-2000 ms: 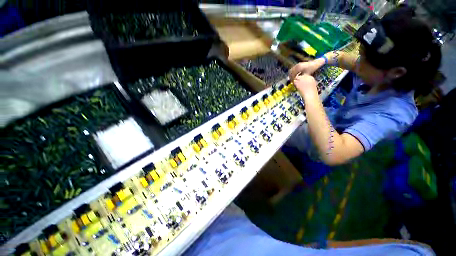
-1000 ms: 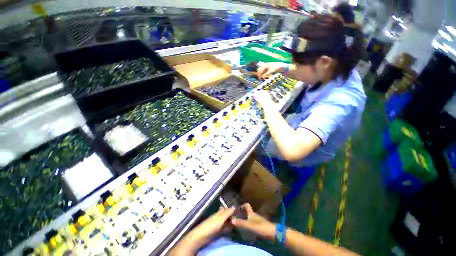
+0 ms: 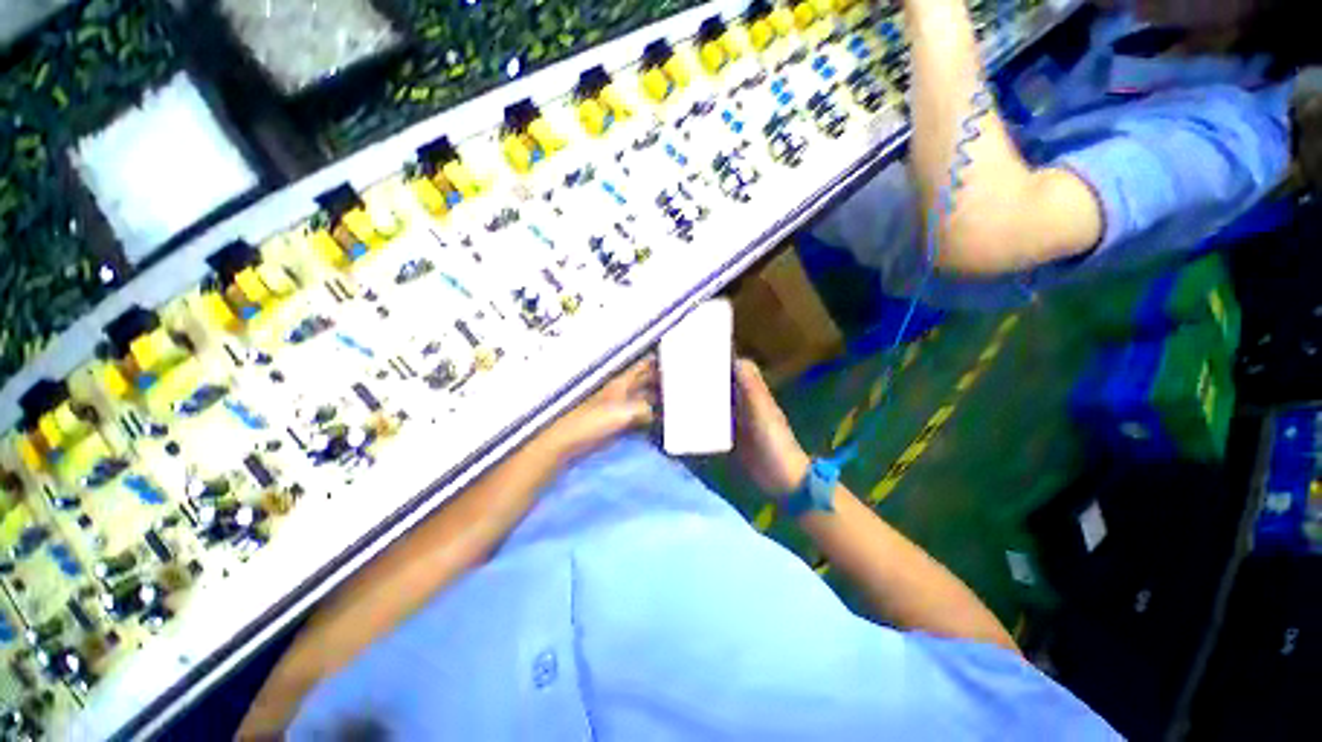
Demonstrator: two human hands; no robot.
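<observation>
A white-lit rectangle [image 3: 696, 377], which looks like a mobile phone, is held upright below the rail's near edge, in front of my blue shirt. My left hand [image 3: 621, 403] grips its left side. My right hand [image 3: 766, 429] is at its right side, with a blue wrist strap [image 3: 818, 489] and blue cord on the wrist. The fingers behind the phone are hidden. Neither hand touches the boards.
The conveyor rail [image 3: 479, 452] carries a long row of circuit boards [image 3: 392, 312] with yellow blocks. Beyond are trays of dark green parts [image 3: 457, 44] and a white parts box [image 3: 164, 167]. A neighbour's arm [image 3: 974, 189] reaches over the line at right. A cardboard box [image 3: 787, 312] stands below.
The view has tilted down. One second ago both hands were together at the lower middle around a thin object; now the phone's lit face shows between them. The neighbour's arm now sits at the upper right.
</observation>
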